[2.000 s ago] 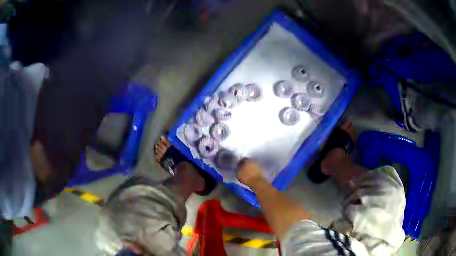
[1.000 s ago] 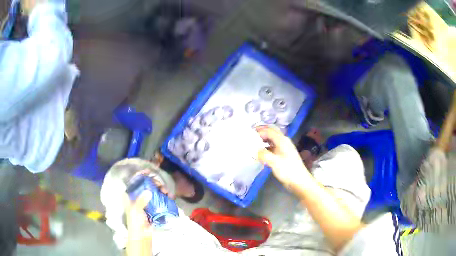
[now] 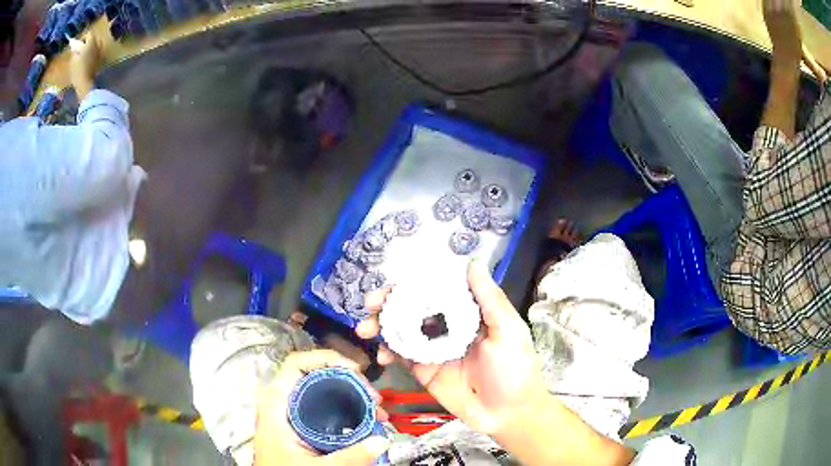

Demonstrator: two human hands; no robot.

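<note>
My left hand (image 3: pixel 282 410) is wrapped around a blue cylindrical body (image 3: pixel 333 410) over my left thigh, its dark open end facing up. My right hand (image 3: pixel 492 364) holds a white round end piece (image 3: pixel 430 314) with a knobbly rim and a dark square centre hole, beside and a little above the blue body. The two parts are apart. A shallow blue tray (image 3: pixel 526 209) with a white lining lies on the floor in front of me. Round end pieces (image 3: pixel 475 216) lie loose in it, in a group at its right and a cluster at its left.
A person in a light blue shirt (image 3: pixel 64 200) sits at the left, near blue cylinders (image 3: pixel 82 20) on the bench. A person in a checked shirt (image 3: pixel 784 246) is at the right. Blue stools (image 3: pixel 679 273) stand on both sides; yellow-black tape (image 3: pixel 729 400) marks the floor.
My right hand has moved from over the tray towards me and left, with the end piece now plainly visible. The blue body has turned so its open end faces up. The view has shifted, showing more bench.
</note>
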